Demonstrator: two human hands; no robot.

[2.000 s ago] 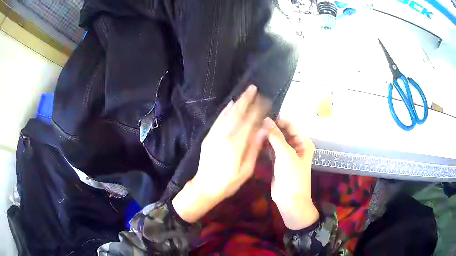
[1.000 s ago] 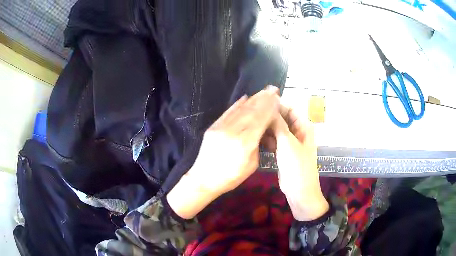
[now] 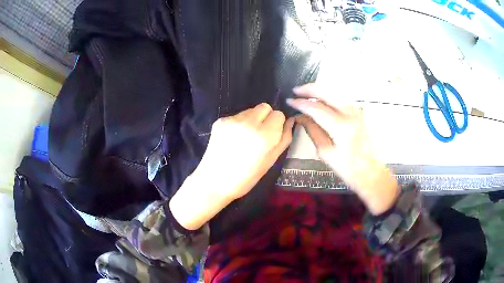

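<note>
A dark garment (image 3: pixel 138 83) with pale topstitching lies in folds from the left across the table's left side. My left hand (image 3: pixel 240 149) lies on it with curled fingers, pinching the cloth's right edge between thumb and fingertips. My right hand (image 3: pixel 342 138) is at that same edge, its thumb near my left fingertips and its other fingers apart and slightly blurred. Whether the right thumb grips the cloth is unclear. The needle area is too bright to make out.
Blue-handled scissors (image 3: pixel 445 110) lie on the white machine table (image 3: pixel 381 132) at right. A ribbed tension dial (image 3: pixel 353 15) is at the top. A measuring tape (image 3: pixel 436 181) runs along the front edge. More dark cloth (image 3: pixel 50 221) hangs lower left; a blue object (image 3: pixel 40 142) shows there.
My left hand's fingers have curled from flat onto the cloth edge. My right hand has turned and spread its fingers, and its forearm has moved right.
</note>
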